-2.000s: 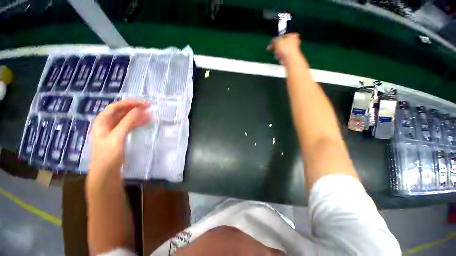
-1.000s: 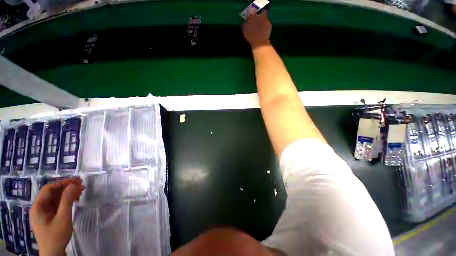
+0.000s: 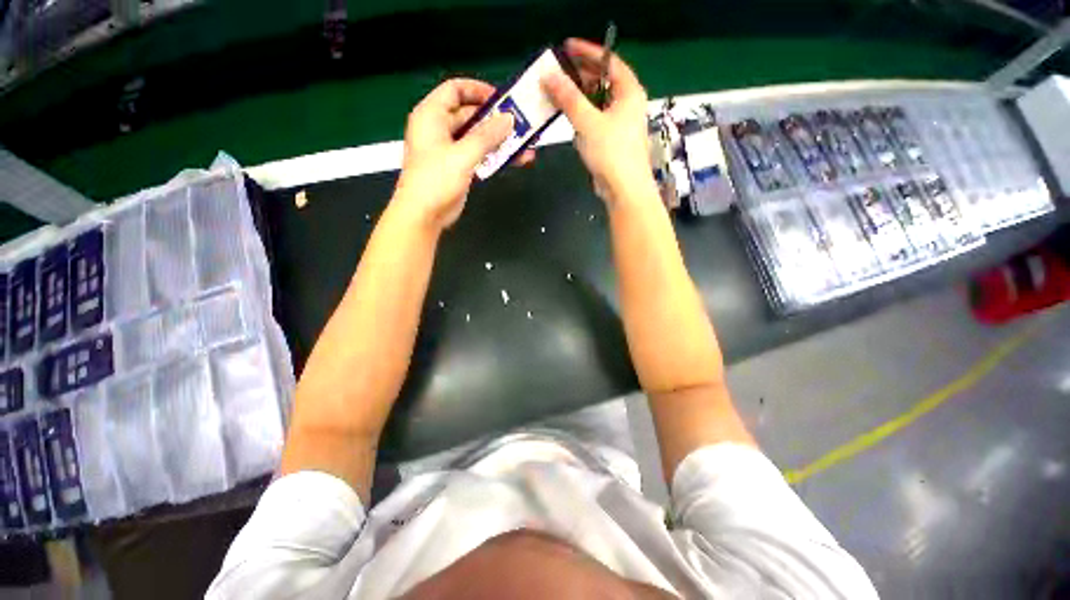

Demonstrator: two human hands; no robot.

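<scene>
A dark front housing with a mainboard [image 3: 516, 117] in it is held tilted above the bench's far edge. The board shows a white part and a blue band. My left hand [image 3: 449, 138] grips its lower left end. My right hand [image 3: 602, 108] is at its upper right end, fingers on the board. Thin dark tweezers [image 3: 608, 59] stick up from the right hand's fingers. The fingers hide parts of the housing's edges.
A white housing tray [image 3: 153, 410] with dark housings lies at the left. Loose boards [image 3: 706, 170] stand left of the clear board tray [image 3: 821, 275]. White scraps [image 3: 505, 297] lie on the dark bench. A white rail [image 3: 340, 162] borders the green belt [image 3: 258, 111]. A red object [image 3: 1021, 285] is at far right.
My right hand has come back from the belt, and my left hand has left the housing tray. Both hands now meet on the housing with the board. The view has swung right.
</scene>
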